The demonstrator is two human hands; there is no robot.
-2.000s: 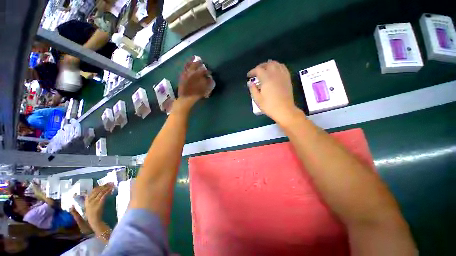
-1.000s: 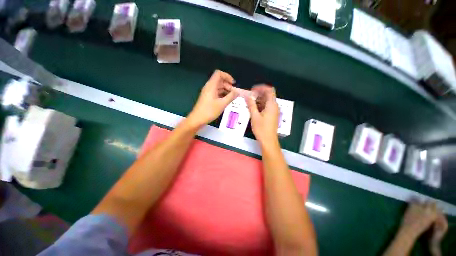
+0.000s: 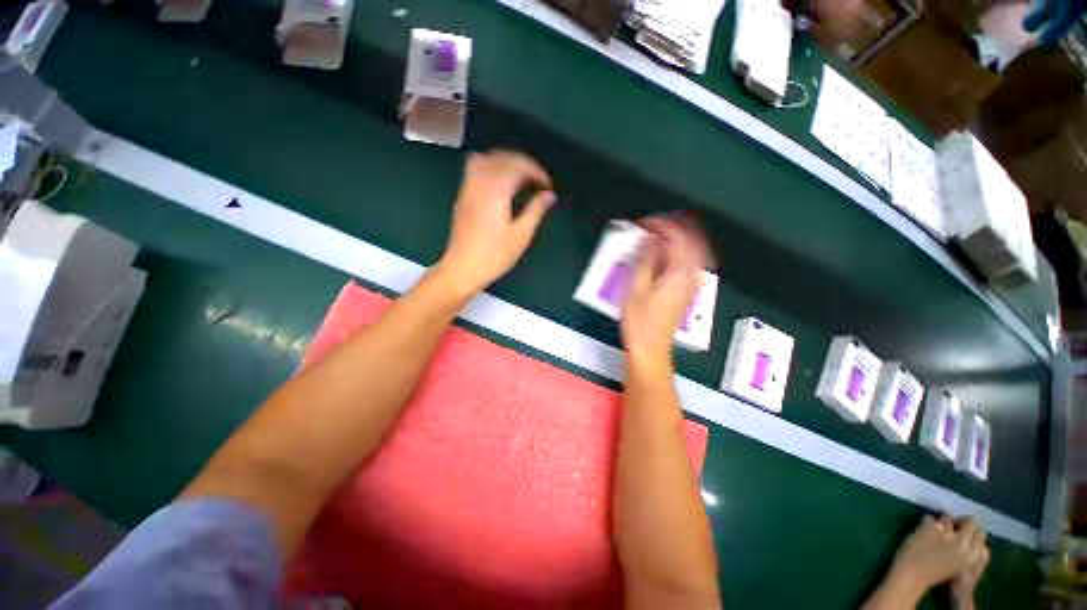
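My left hand [image 3: 498, 221] is over the green belt, fingers curved and apart, with nothing in it. My right hand [image 3: 665, 280] is blurred and lies over the right part of a white retail box [image 3: 608, 272] with a purple picture. That box is turned at an angle; whether the fingers grip it is unclear. Another retail box [image 3: 703, 312] shows partly behind my right hand. A closed box [image 3: 758, 363] lies farther right. To the left, an open box [image 3: 436, 86] lies with its open end towards me.
A pink-red foam mat [image 3: 477, 465] lies below the pale guide rail [image 3: 322, 248]. More boxes [image 3: 851, 379] lie at the right, and another open box [image 3: 315, 30] upper left. Another person's hands [image 3: 936, 554] are at lower right. Large white boxes [image 3: 54, 316] stand at left; white stacks [image 3: 989, 209] line the far side.
My hands have moved apart. My left hand has let go of the box's end flap. The box has turned and moved right with my right hand over it. The view has shifted slightly.
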